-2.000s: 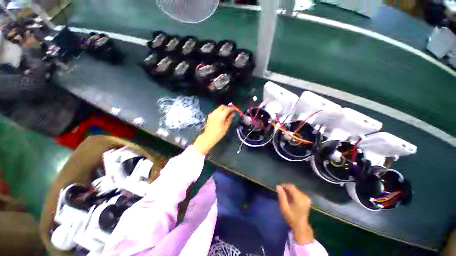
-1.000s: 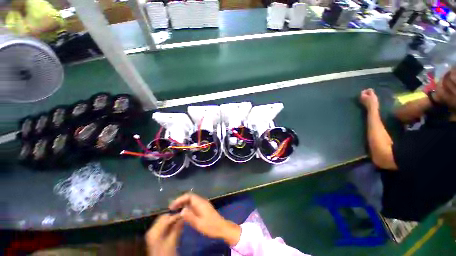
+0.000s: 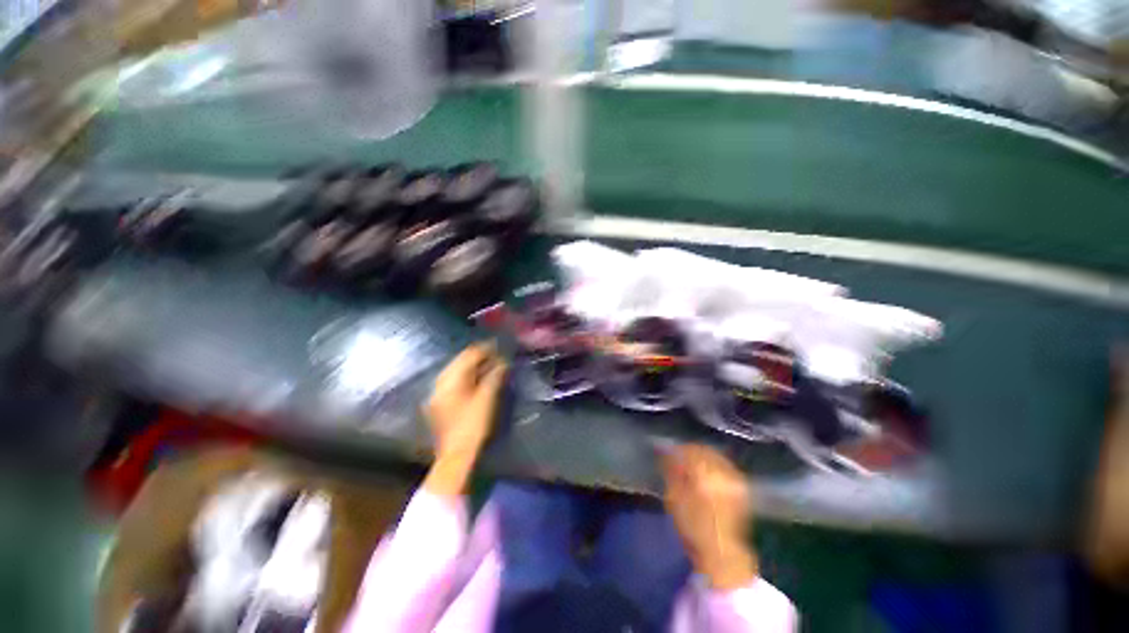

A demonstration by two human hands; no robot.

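The view is strongly blurred. Four white housing bodies stand in a row on the bench, open ends up, such as the second one point(image 3: 646, 378), with red and orange lead wires point(image 3: 631, 354) in them. White brackets point(image 3: 731, 303) point to the far side. My left hand point(image 3: 466, 402) is at the left end of the row, its fingertips near the red wires of the leftmost cup; blur hides whether it holds them. My right hand point(image 3: 709, 501) is at the near bench edge in front of the cups, fingertips blurred.
Black modules point(image 3: 396, 229) stand in two rows at left. A heap of white strands point(image 3: 372, 355) lies left of my left hand. A carton point(image 3: 149, 544) with white parts is at lower left. A metal post point(image 3: 560, 148) rises behind. A person's arm point(image 3: 1111, 476) shows at the right edge.
The view has swung left. My hands were together near the bench edge and are now apart, the left one up by the leftmost cup's wires and the right one by the edge.
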